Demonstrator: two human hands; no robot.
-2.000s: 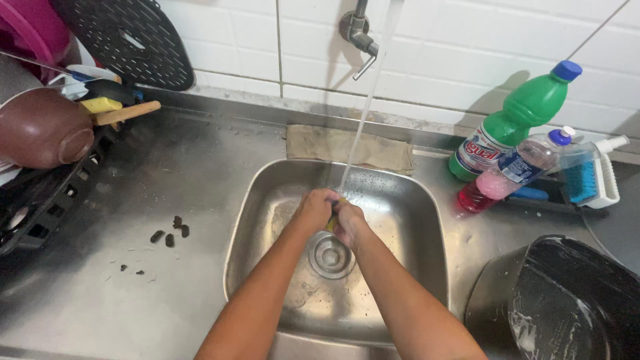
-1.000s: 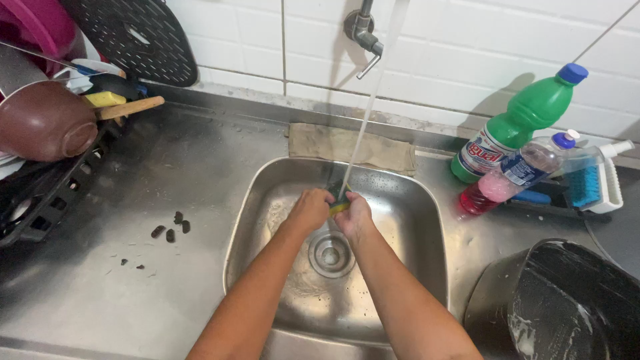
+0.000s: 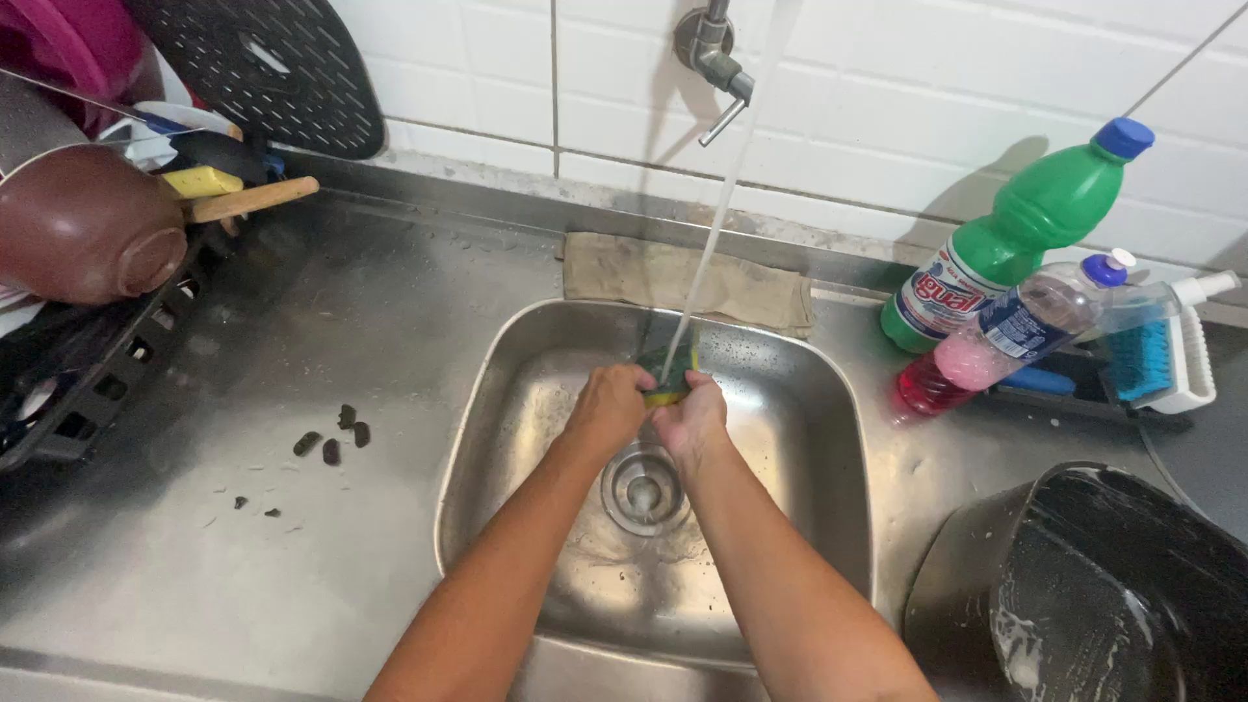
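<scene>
A green and yellow scouring sponge (image 3: 667,378) is held between my two hands over the steel sink (image 3: 799,585). My left hand (image 3: 614,400) grips its left side, and my right hand (image 3: 694,414) grips its right side. A stream of water (image 3: 717,224) falls onto the sponge's green face. The drain (image 3: 643,490) lies just below my hands. Above the stream's left side, a metal tap lever (image 3: 723,122) sticks out from the tiled wall. Behind the basin lies a folded beige cloth (image 3: 682,278).
A dish rack (image 3: 117,375) with a brown bowl (image 3: 88,224) stands left. Small dark pieces (image 3: 331,450) lie on the steel counter. At right are a green bottle (image 3: 1033,219), a bottle of pink liquid (image 3: 1004,331), a blue-bristled brush (image 3: 1141,361) and a dark soapy container (image 3: 975,565).
Between my hands the sponge has turned, so its green face now shows broadly under the water. Two seconds ago my hands were closed around it and mostly hid it.
</scene>
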